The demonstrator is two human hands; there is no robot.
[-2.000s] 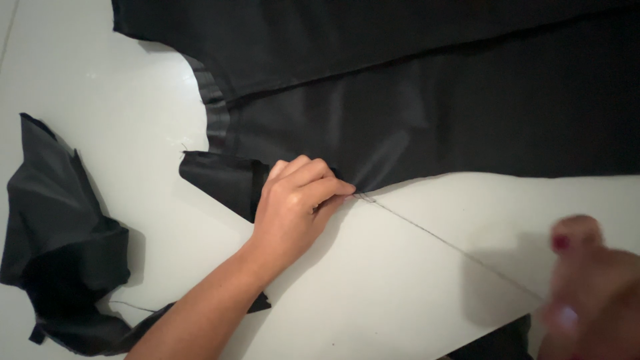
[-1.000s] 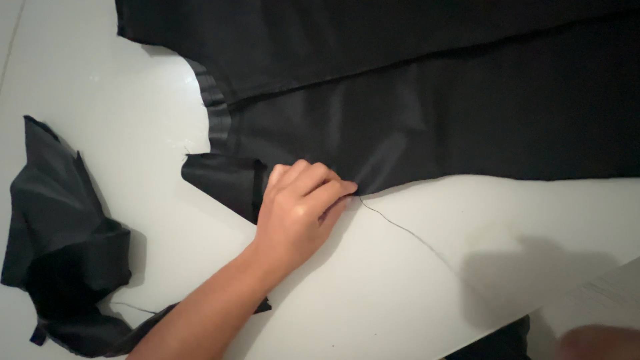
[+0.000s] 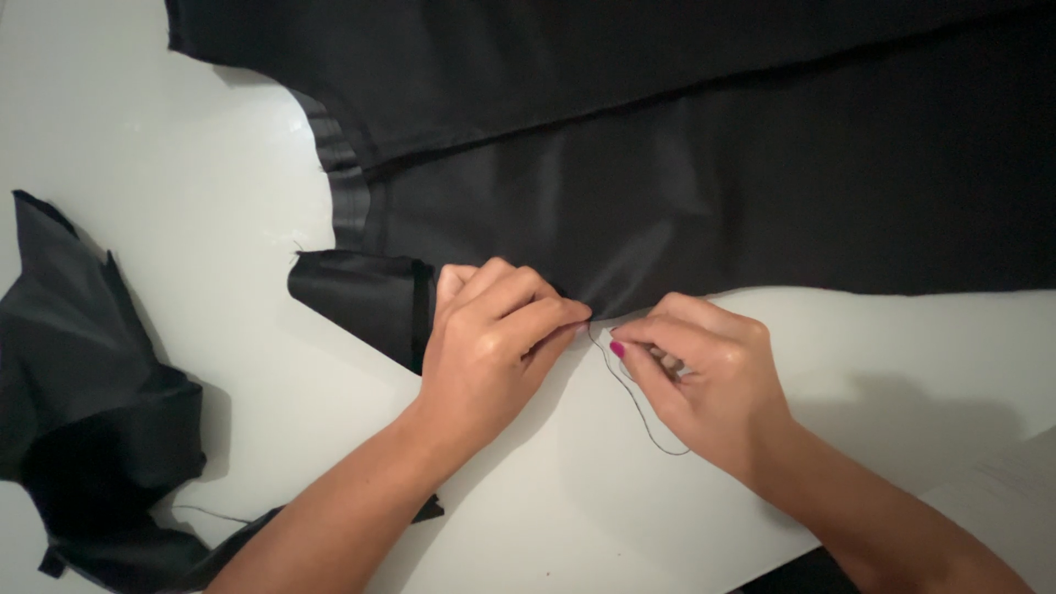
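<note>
Black fabric [image 3: 792, 198] with a long seam lies across the upper part of the view. My left hand [image 3: 499, 338] pinches its lower edge between thumb and forefinger. From that pinch a dark thread [image 3: 635, 404] curves down and runs to the underside of my right hand [image 3: 709, 371]. Thumb and forefinger of my right hand are pressed together just right of the left fingertips, close below the fabric edge. What they pinch is too small to make out; a needle cannot be told. A folded black fabric end [image 3: 359, 297] sticks out left of my left hand.
A crumpled black fabric piece [image 3: 99, 412] lies on the white surface [image 3: 247, 165] at the left, with a loose thread [image 3: 210, 513] beside it. It reaches under my left forearm. Something black [image 3: 800, 573] shows at the bottom edge on the right.
My right hand has come from the lower right to beside my left hand. The thread was stretched straight two seconds ago and now hangs slack. My left hand keeps its pinch.
</note>
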